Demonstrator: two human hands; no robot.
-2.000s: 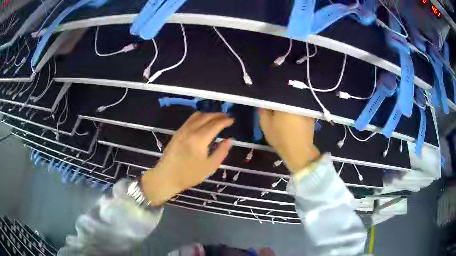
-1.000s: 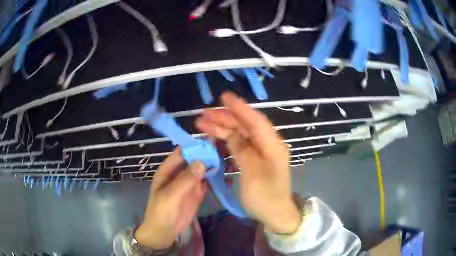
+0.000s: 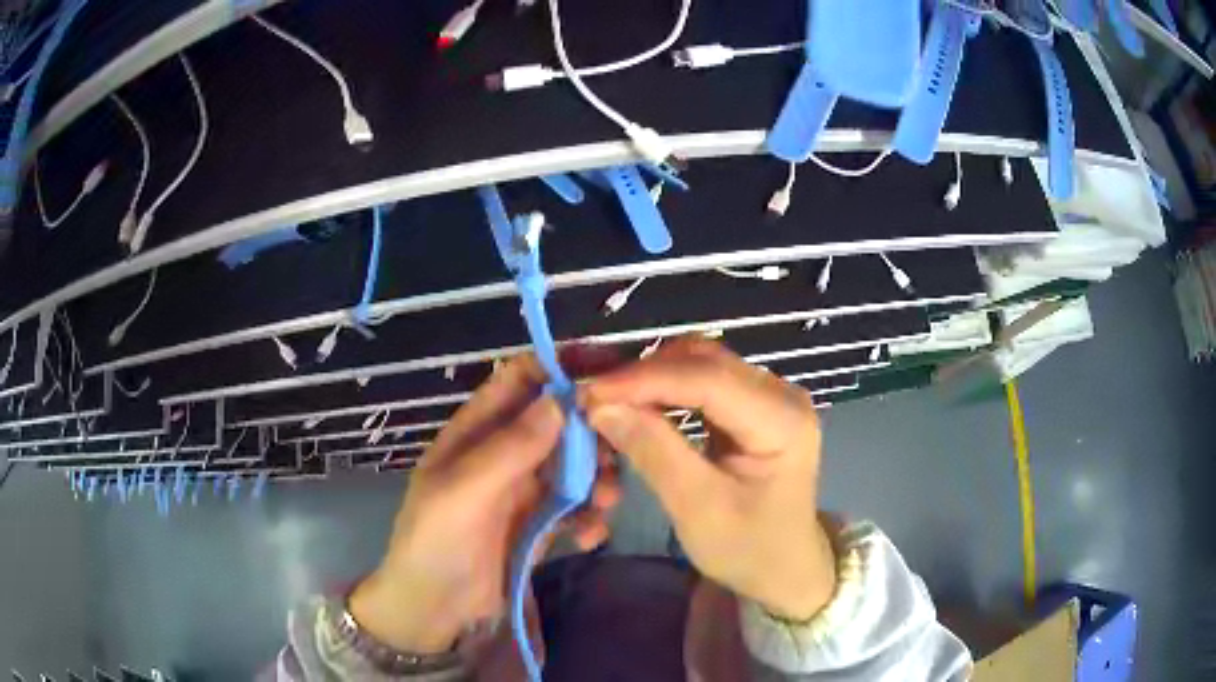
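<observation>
A blue wristband unit (image 3: 576, 460) is held edge-on in front of the rack, one strap up towards the shelves, the other hanging down. My left hand (image 3: 467, 500) grips its thicker middle from the left. My right hand (image 3: 727, 466) pinches at its upper end with thumb and forefinger; what lies between these fingertips is too small to tell. A white cable plug (image 3: 531, 229) shows at the top of the upper strap; whether it touches the strap is unclear. Other blue straps (image 3: 638, 211) lie on the shelf behind.
Black shelves with white front edges (image 3: 440, 180) curve across the view. White cables with plugs (image 3: 356, 127) hang from them. Blue straps (image 3: 864, 53) hang at the upper right. White trays (image 3: 1100, 227) are stacked at the rack's right end. A cardboard box (image 3: 1034, 653) is at the lower right.
Both hands came back from the shelf with a wristband unit. Since one second ago it has turned edge-on and upright, and my right hand has closed onto its upper part.
</observation>
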